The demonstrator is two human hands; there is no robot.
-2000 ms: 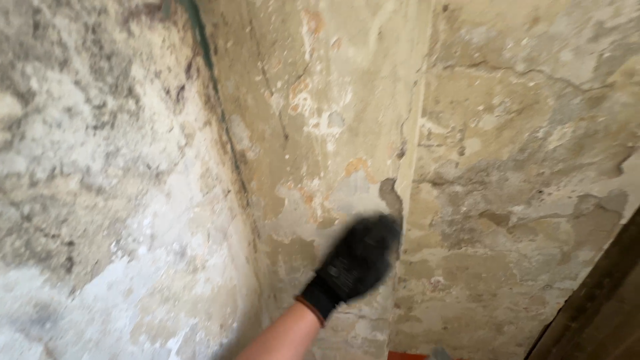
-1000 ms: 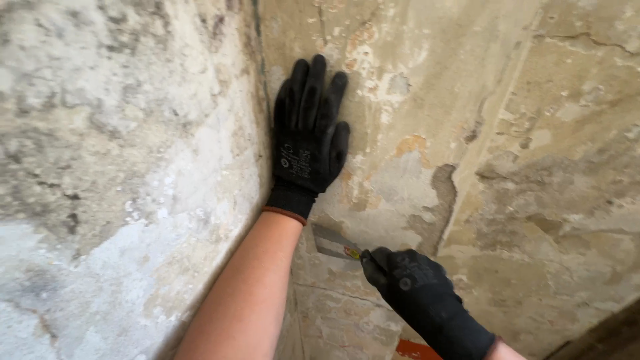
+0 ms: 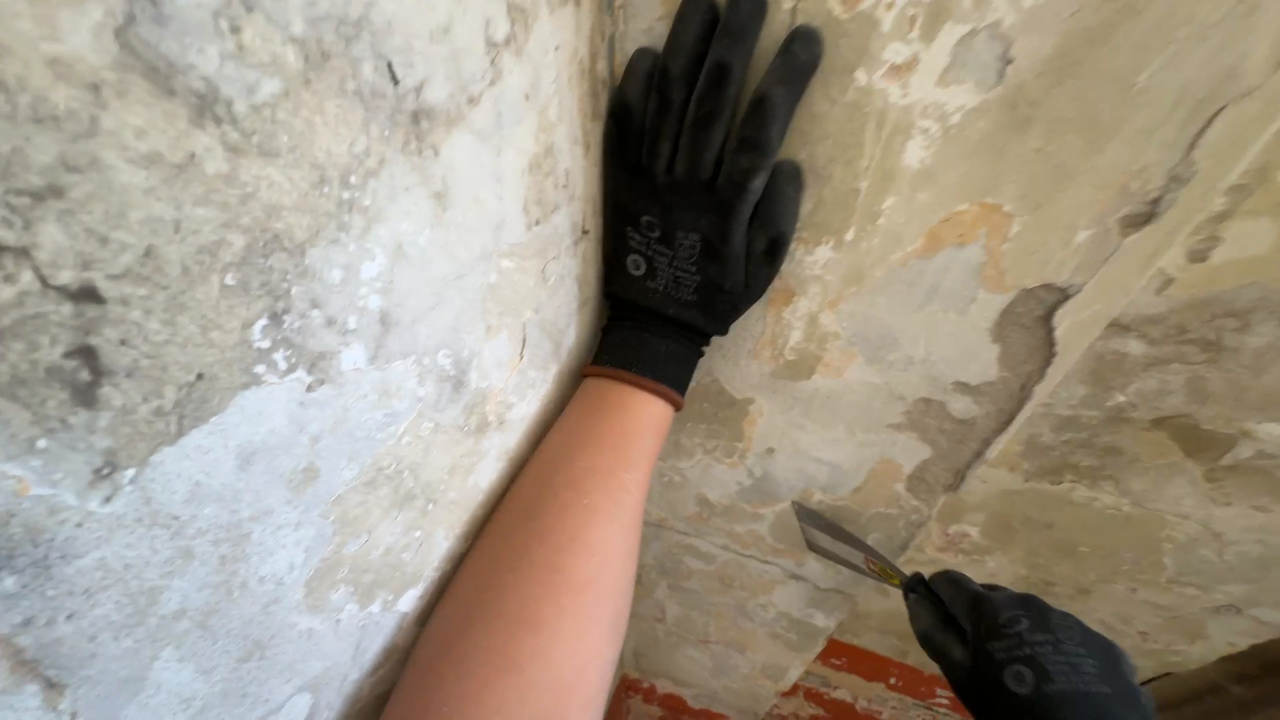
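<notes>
My left hand, in a black coated work glove, lies flat against the worn plaster wall beside the inner corner, its fingers spread and pointing up. Nothing is in it. At the lower right, my right hand, gloved alike, grips a putty knife whose metal blade points up and to the left. The knife's handle is hidden in the glove. Whether the blade touches the wall I cannot tell.
A rough, stained wall fills the left side and meets the other wall at the corner. A crack with broken plaster runs diagonally on the right. Red-orange paint shows at the bottom, and a dark brown edge at the lower right.
Two seconds ago only one gloved hand was in view. One second ago both hands showed, the left on the wall, the right with the putty knife; the view has since shifted.
</notes>
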